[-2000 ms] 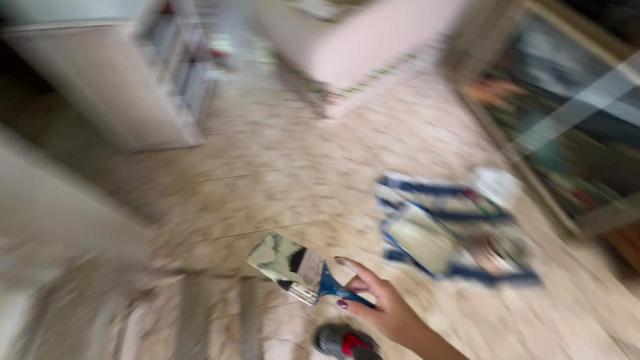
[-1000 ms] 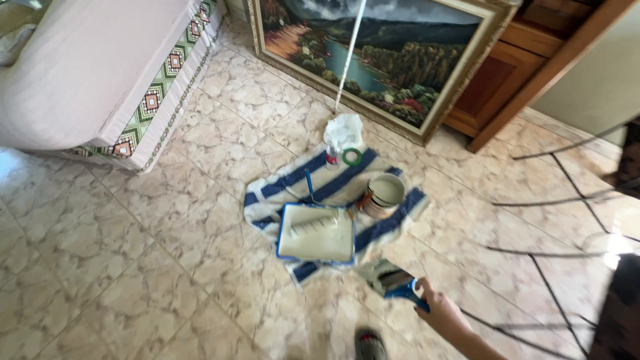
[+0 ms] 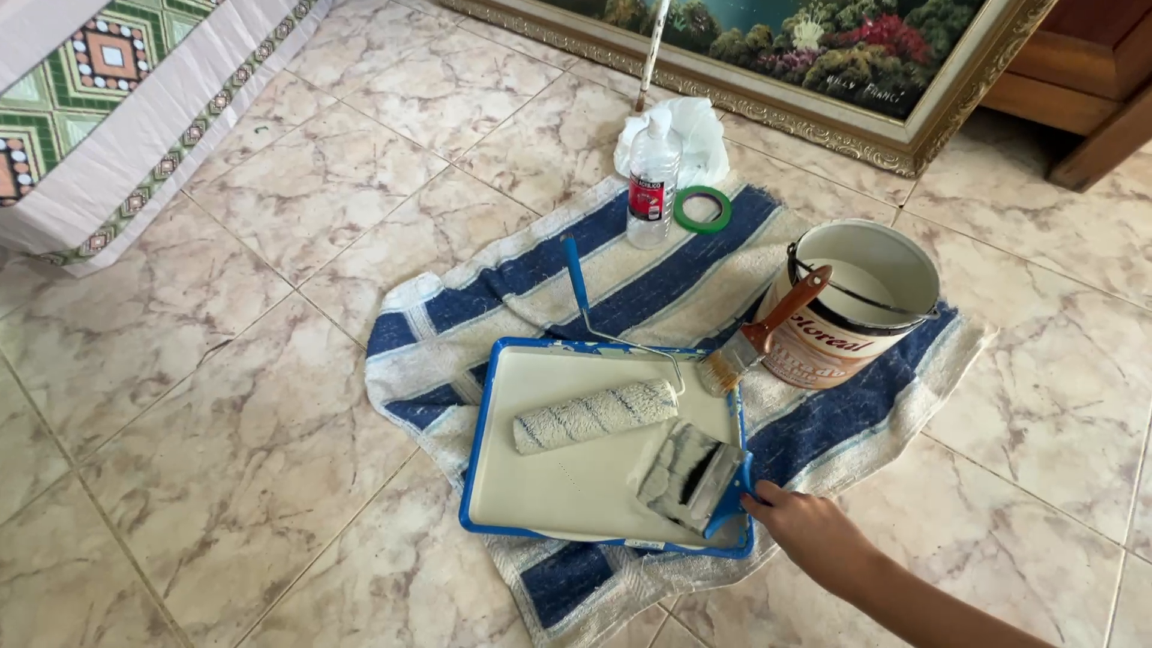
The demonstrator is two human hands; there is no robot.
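Note:
My right hand point(image 3: 810, 531) grips the blue handle of a wide paintbrush point(image 3: 693, 477), whose paint-covered bristles are over the lower right of a blue-rimmed paint tray point(image 3: 558, 499); whether they touch the paint I cannot tell. Pale paint fills the tray. A paint roller point(image 3: 594, 417) with a blue handle lies across it. A smaller brush with a brown handle point(image 3: 760, 333) leans between the tray's upper right corner and an open paint bucket point(image 3: 819, 346) holding pale paint. My left hand is out of the view.
Under these lies a blue-and-white striped towel point(image 3: 576, 306) on marbled floor tiles. A plastic bottle point(image 3: 652, 184), a roll of green tape point(image 3: 702, 210) and a white plastic bag point(image 3: 700, 144) sit at its far edge. Beyond are a framed painting point(image 3: 931, 135), wooden furniture point(image 3: 1071, 90) and a covered sofa point(image 3: 153, 117).
The view has moved nearer to the tray. My right hand has brought the wide brush from beside the tray, at its lower right, to over the paint.

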